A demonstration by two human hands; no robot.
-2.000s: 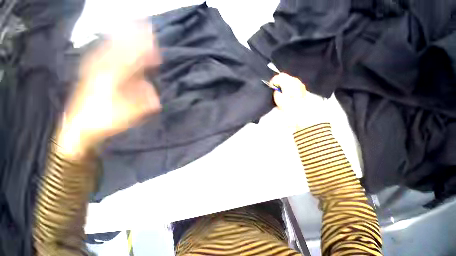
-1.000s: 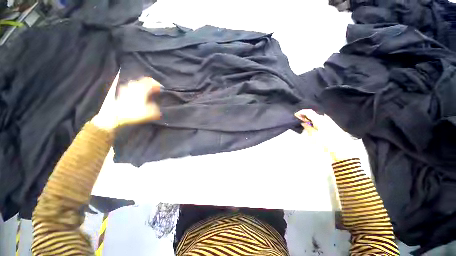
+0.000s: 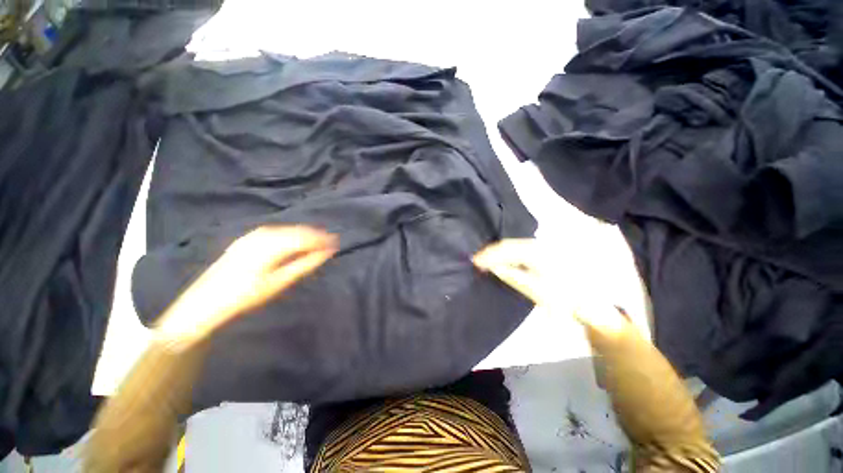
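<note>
A dark charcoal garment (image 3: 370, 319) lies rumpled on the white tabletop in front of me, its near part hanging to or over the table's front edge. My left hand (image 3: 248, 282) is over its left part, palm down, fingers close together and blurred. My right hand (image 3: 545, 282) is at its right part, fingertips bunched at the cloth. I cannot tell whether either hand pinches the cloth. No snips can be made out in my right hand. A small pale speck shows on the cloth between the hands.
A large crumpled heap of dark garments (image 3: 721, 185) is on the right. Long dark cloth (image 3: 65, 212) drapes over the table's left side. The white tabletop (image 3: 407, 32) shows behind the garment. Pale grey floor (image 3: 564, 416) with dark scraps is below the front edge.
The garment has shifted and now spreads nearer to me, down to the front edge. My hands have come closer together and lower. The snips glint seen earlier in my right hand no longer shows.
</note>
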